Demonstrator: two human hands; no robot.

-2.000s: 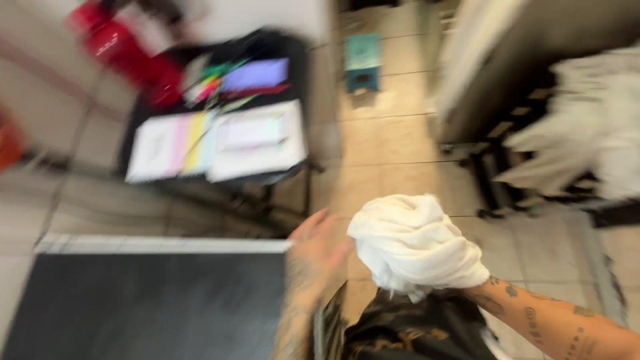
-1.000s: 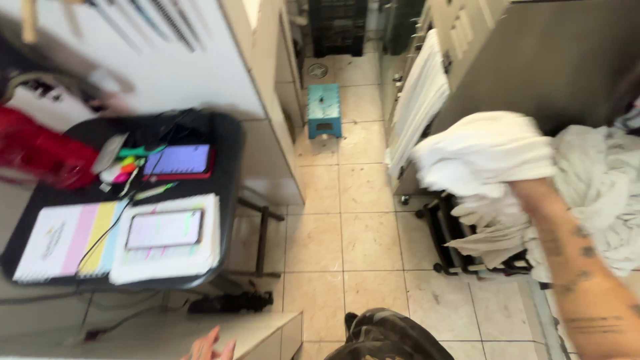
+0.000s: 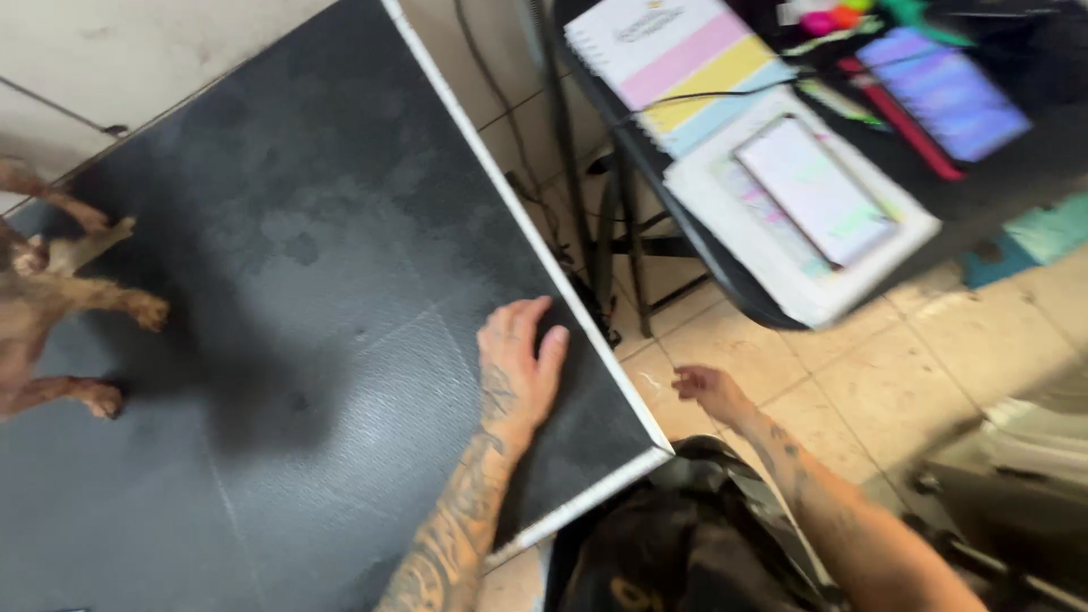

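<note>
My left hand rests on the black table top close to its white edge, fingers a little apart and nothing in them. To the right of the table corner, my right hand hangs over the tiled floor, fingers partly curled, with no object seen in it. At the far left, a short-haired brown dog is partly in view on the table, its legs and paws showing. The rest of its body is cut off by the frame.
A black side table holds a striped spiral notebook, a phone on white paper, a second device with a lit screen, and markers. A teal box stands on the floor. Cables hang between the tables.
The white cloth that was in my right hand is gone from it and out of view. My left hand now lies on the black table. The view has swung left, bringing in the dog.
</note>
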